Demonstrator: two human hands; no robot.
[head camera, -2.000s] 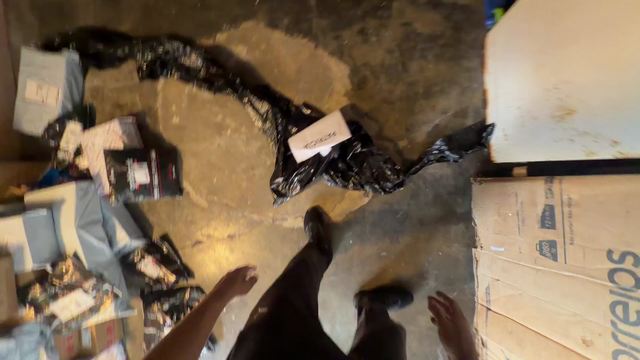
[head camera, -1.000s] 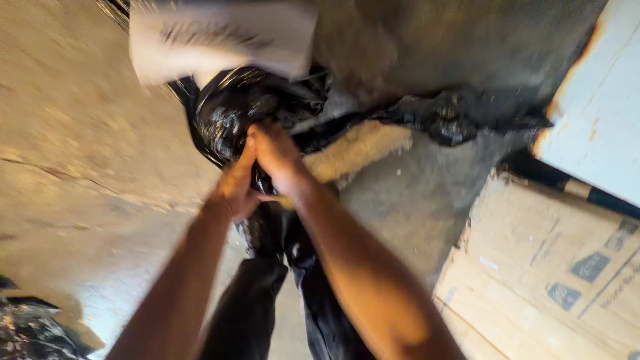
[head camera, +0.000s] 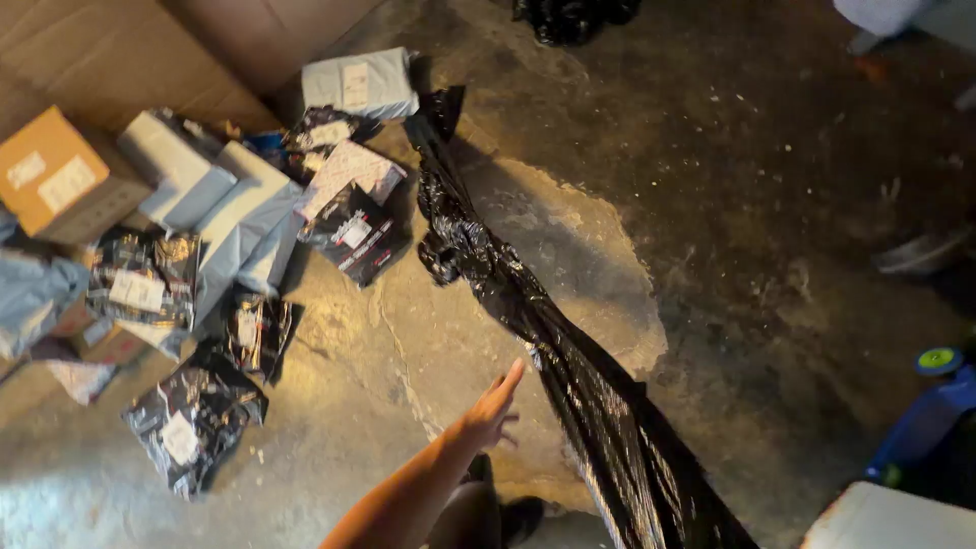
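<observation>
A long strip of black plastic sheeting runs from beside a grey parcel down to the lower right, twisted in its upper part and stretched wide near the bottom edge. My left hand reaches up beside its left edge, fingers spread, holding nothing. Out of the frame lies my right hand; the sheeting's lower end is cut off there too. Left of the strip is a black plastic mailer with a white label, near a pale patterned parcel. The grey parcel lies by the strip's upper end.
Wrapped parcels and an orange-brown cardboard box crowd the left, before large cardboard sheets. Black plastic lies at the top. A blue wheeled object and a white panel's corner are at the lower right.
My hands were together on the black plastic; now my left hand is apart from my right, which has left the view. The white card is out of view. The view has swung left.
</observation>
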